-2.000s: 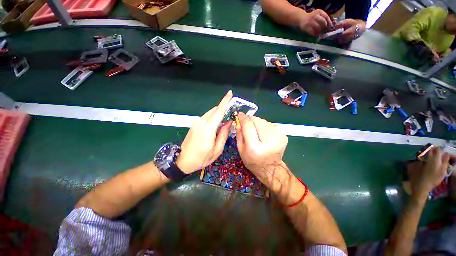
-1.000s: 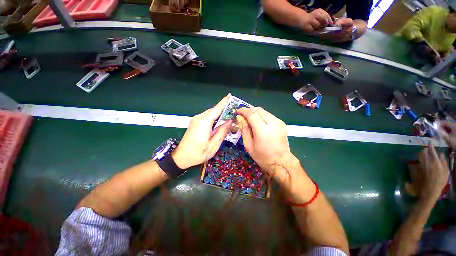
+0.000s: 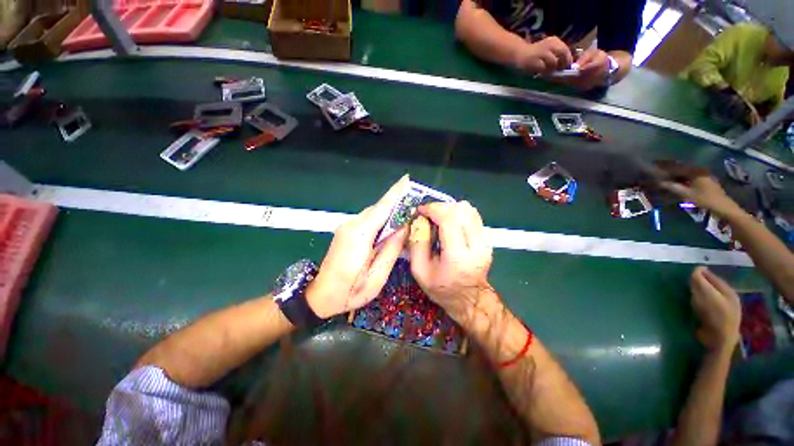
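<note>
My left hand (image 3: 355, 261) holds a pale rectangular housing (image 3: 427, 193) tilted above the near rail, with a green part showing inside it. My right hand (image 3: 453, 248) is at the housing, thumb and fingertips pinched together over its inside; a pale yellow cover (image 3: 420, 231) shows on a fingertip. Whether a small piece is between these fingertips cannot be told. The parts box (image 3: 405, 314), full of small red and blue-grey components, lies on the green worktop just below my hands, partly hidden by them.
Partly assembled units (image 3: 190, 149) lie scattered on the dark green belt (image 3: 418, 139) beyond the pale rail (image 3: 218, 206). Cardboard cartons (image 3: 311, 39) and pink-red trays (image 3: 139, 19) stand at the far left. Another person's hands (image 3: 716, 305) are at right; others sit across the belt.
The units on the belt have shifted right. My hands stay together at the housing, slightly lower in view. The neighbour's arm at right now reaches over the belt, and a unit is gone from the far-right group.
</note>
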